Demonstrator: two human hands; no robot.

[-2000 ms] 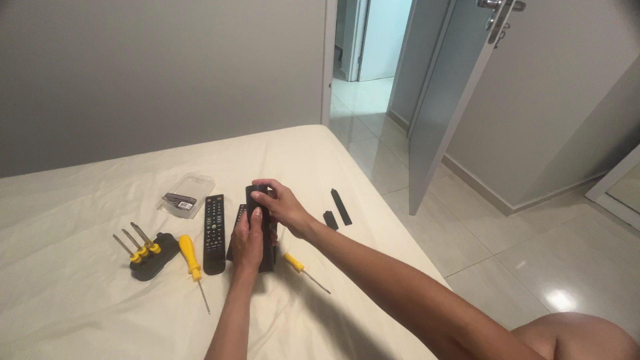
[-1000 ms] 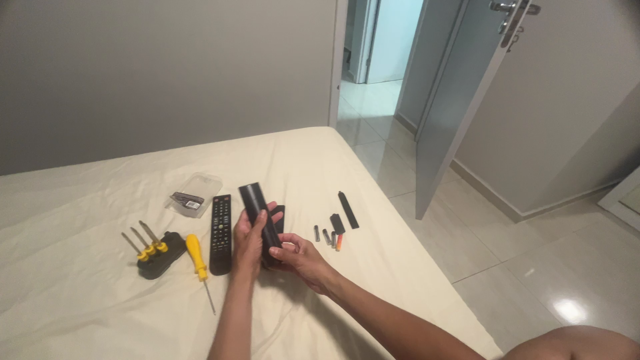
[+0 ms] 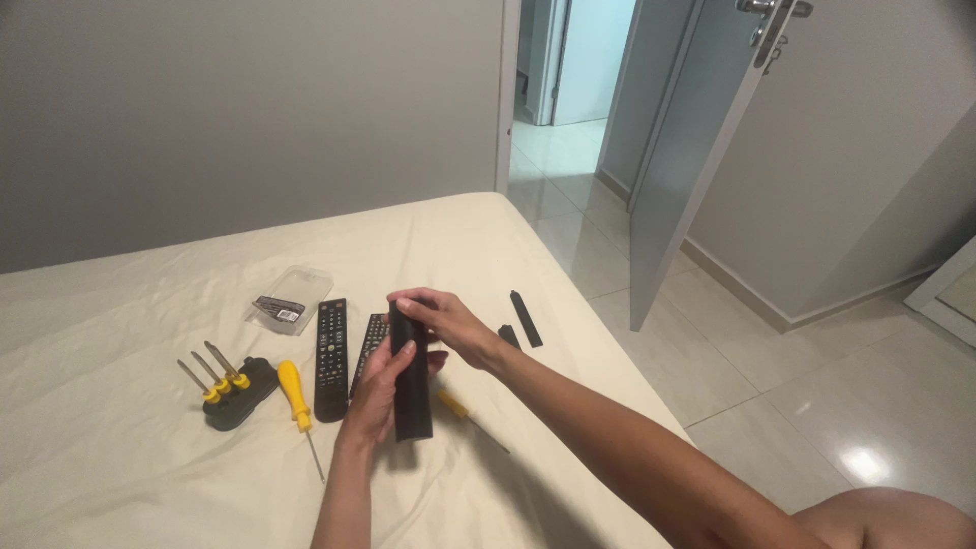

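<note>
A black remote control (image 3: 412,381), its smooth back facing up, is held above the bed between both hands. My left hand (image 3: 375,393) grips its side at mid-length, thumb on the back. My right hand (image 3: 442,316) holds its far end with thumb and fingers. Partly hidden behind my left hand lies a second remote (image 3: 370,347) with small buttons. Left of that is a longer black remote (image 3: 332,358), buttons up. A yellow-handled screwdriver (image 3: 292,389) lies beside it, and another yellow-handled screwdriver (image 3: 456,404) is to the right of the held remote.
Several yellow-collared screwdriver bits (image 3: 221,381) stand in a black holder (image 3: 242,404) at left. Behind is a clear plastic package (image 3: 299,293). A narrow black strip (image 3: 526,319) and a small black piece (image 3: 508,335) lie near the bed's right edge. An open door (image 3: 686,152) stands beyond.
The held remote has been turned from a slant to nearly upright in view, and my right hand has moved from its near end to its far end. My right arm now covers where the batteries lay.
</note>
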